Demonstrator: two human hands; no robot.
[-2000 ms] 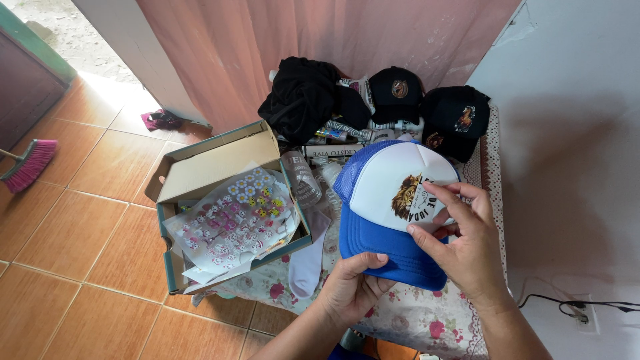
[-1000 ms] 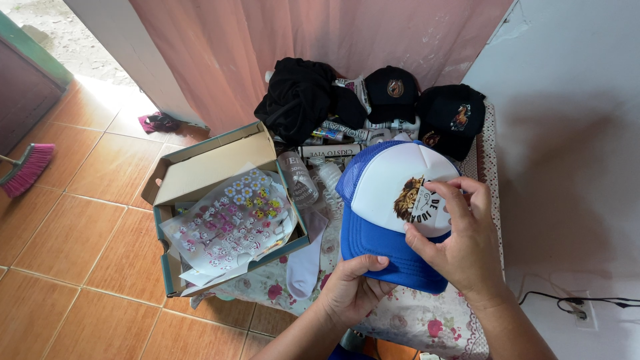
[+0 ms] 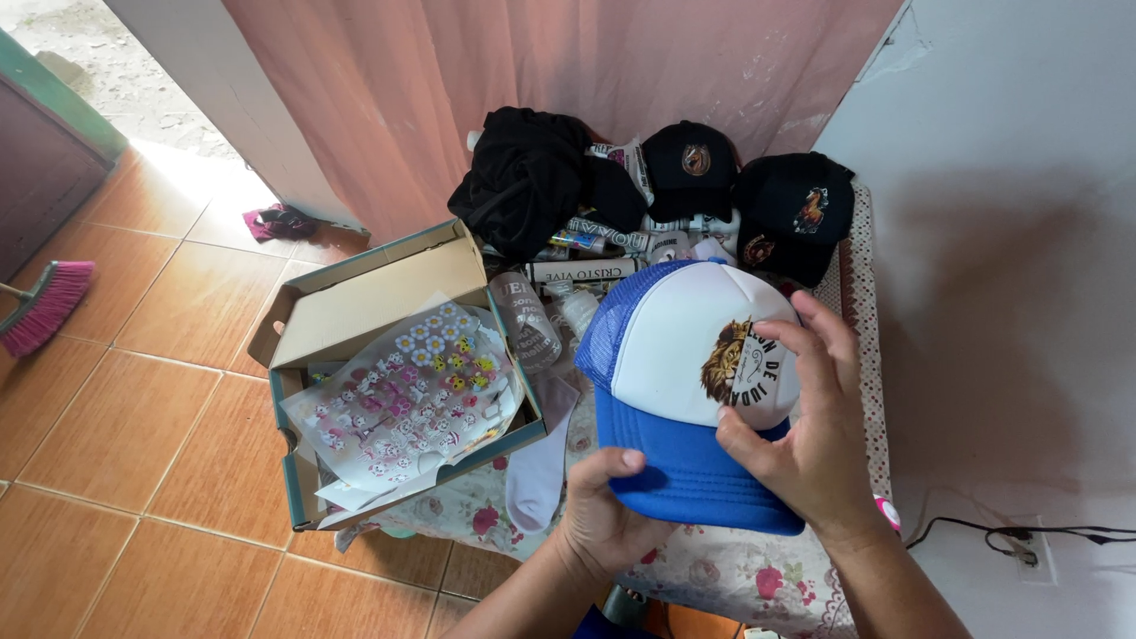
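A blue trucker cap with a white front panel and blue mesh back is held over the table, brim toward me. My left hand grips the brim's left edge, thumb on top and fingers beneath. The white panel bears a lion's-head print with curved lettering. My right hand is spread over that print, thumb tip at its lower edge and index fingertip near its top. Nothing is seen between those fingers. Part of the print lies behind the right hand.
An open cardboard box holds printed sticker sheets. Black caps and a black cloth lie at the back of the table, before a pink curtain. Clear bottles and a white sock are beside the box. A power cable runs along the right wall.
The fingers of my right hand have shifted slightly over the lion print. My left hand keeps its hold on the brim.
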